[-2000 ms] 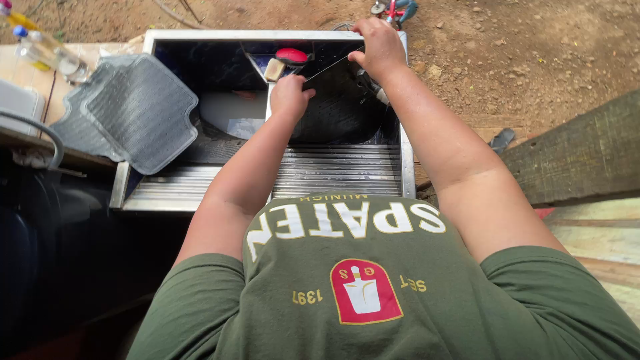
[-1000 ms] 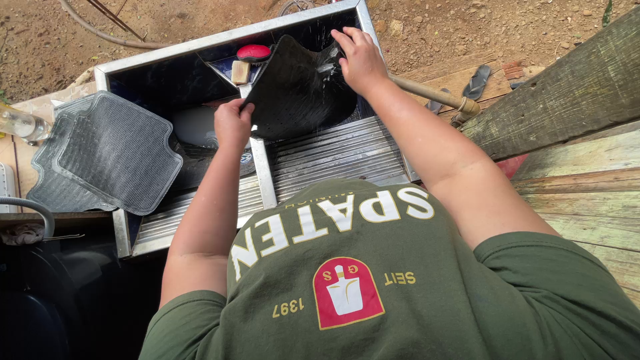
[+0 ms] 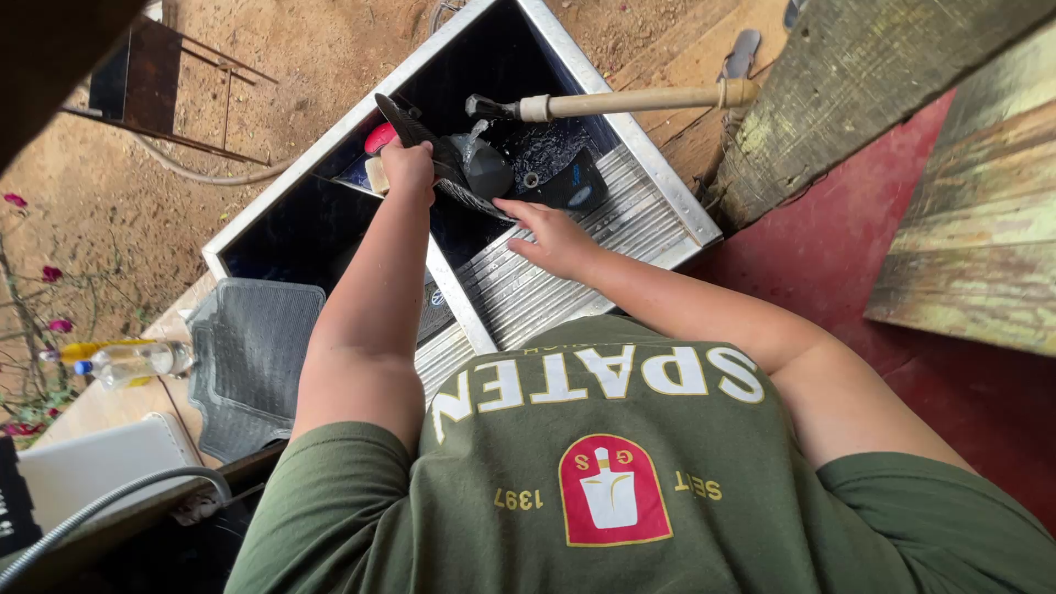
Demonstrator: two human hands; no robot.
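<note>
A black rubber car mat [image 3: 437, 153], bent upward, is gripped at its upper left part by my left hand [image 3: 407, 172]. It stands over the right basin of a double wash sink [image 3: 445, 285] with ribbed metal slopes. My right hand [image 3: 551, 235] has its fingers spread, its fingertips at the mat's lower edge; whether they press on it I cannot tell. Water runs from a tap [image 3: 492, 108] onto the mat. Another dark piece with blue marks [image 3: 577, 183] lies in the wet basin, perhaps part of the same mat. A red-backed brush [image 3: 379, 139] and a pale soap block [image 3: 377, 175] sit on the divider's corner.
Grey rubber mats [image 3: 260, 363] lie left of the sink, near plastic bottles [image 3: 136, 361] and a white container [image 3: 115, 470]. A weathered wooden beam [image 3: 825, 107] stands close on the right. A metal frame [image 3: 177, 91] is on the dirt ground at upper left.
The mat, stretched between both hands a second ago, is now bent, with my left hand on its upper part. My right hand has come down to its lower edge. The view has turned.
</note>
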